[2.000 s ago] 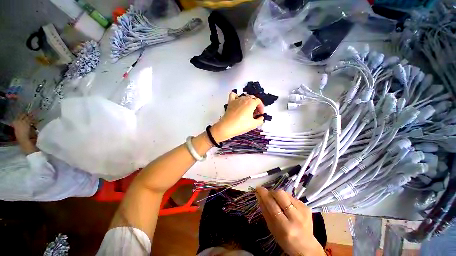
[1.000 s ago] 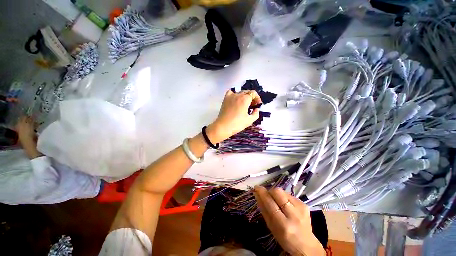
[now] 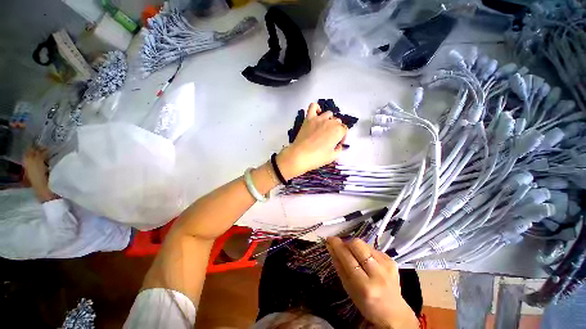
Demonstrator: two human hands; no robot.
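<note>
My left hand [image 3: 316,142] is over the small heap of black sleeves [image 3: 346,119] mid-table, its fingers bent down among them; whether it grips one is hidden. My right hand [image 3: 369,276] is at the table's front edge, fingertips pinched together on thin wire ends [image 3: 308,260] that hang over my dark lap. Cables with fitted black sleeves [image 3: 352,216] lie just above this hand, wires pointing left. A row of grey cables without black bands [image 3: 379,180] lies between my hands, its purplish wires [image 3: 315,180] partly under my left wrist.
Pale connectors [image 3: 507,128] pile up at right. A black curved item [image 3: 279,58] and clear plastic bag [image 3: 360,32] lie behind the heap. At left are a white bag [image 3: 115,173], another cable bundle [image 3: 170,45], a red stool [image 3: 234,254] and another person's arm [image 3: 38,173].
My left hand held a black sleeve at its fingertips; it has since turned and opened slightly over the heap, moving a little right. My right hand has stayed almost still.
</note>
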